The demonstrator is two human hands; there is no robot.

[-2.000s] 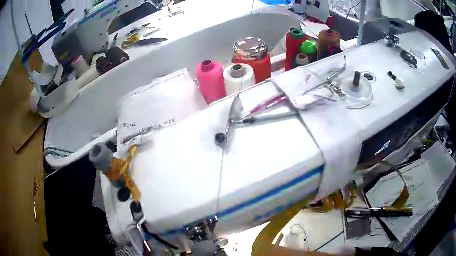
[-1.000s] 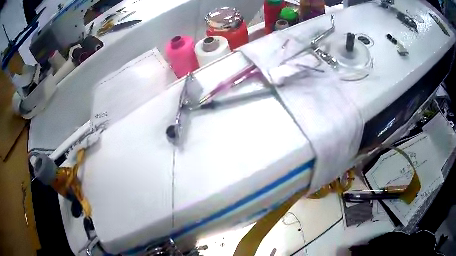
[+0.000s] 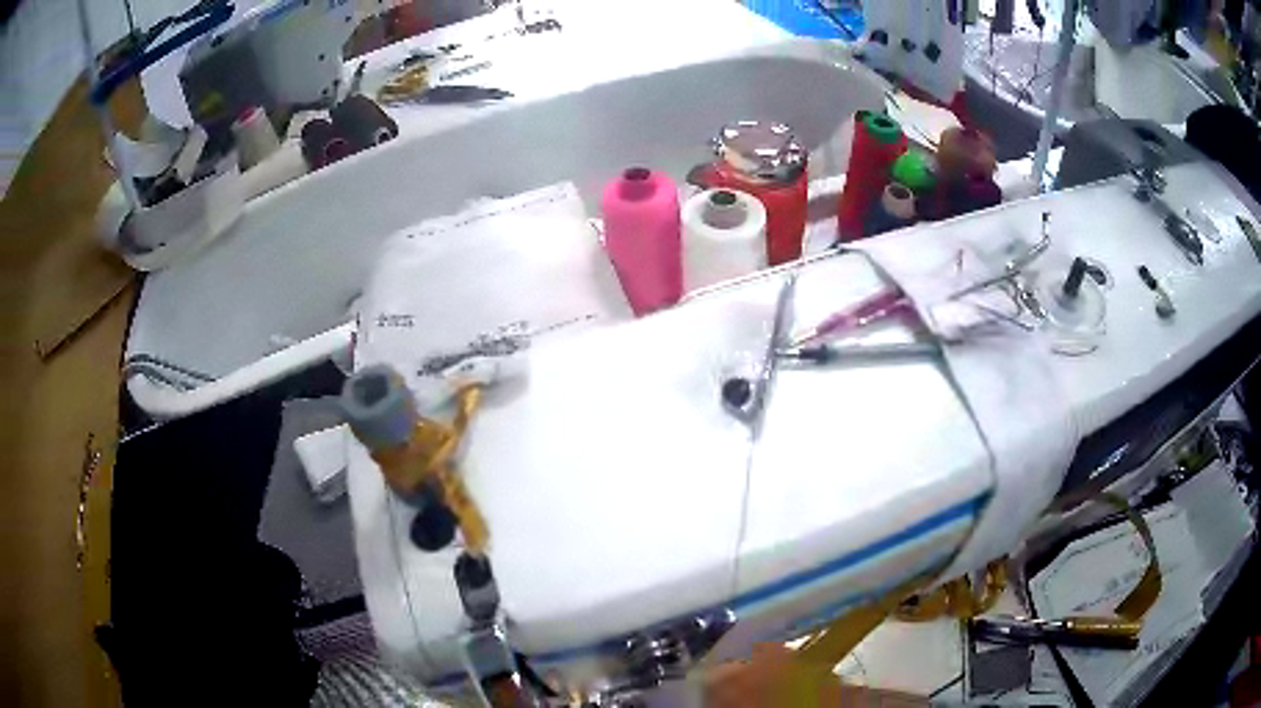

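Note:
Black fabric lies at the lower left beside the needle end. A dark rounded shape overlaps its lower part; I cannot tell whether it is cloth or a sleeve. Finely lined grey cloth shows at the bottom edge. The white lockstitch machine head runs diagonally across the view, its needle area cut off below. A blurred skin-toned patch at the bottom edge, under the arm, may be part of my right hand; its grip is hidden. My left hand is not recognisable in view.
Tweezers and slim tools lie on the arm, under a white cloth strip. Behind stand pink and white thread cones and a red jar. Paper sheets and dark pens lie at right.
The view swung left and down, then back, so the machine now sits further right. More black fabric and grey cloth show at lower left. The black sleeve-like shape at lower right has left view.

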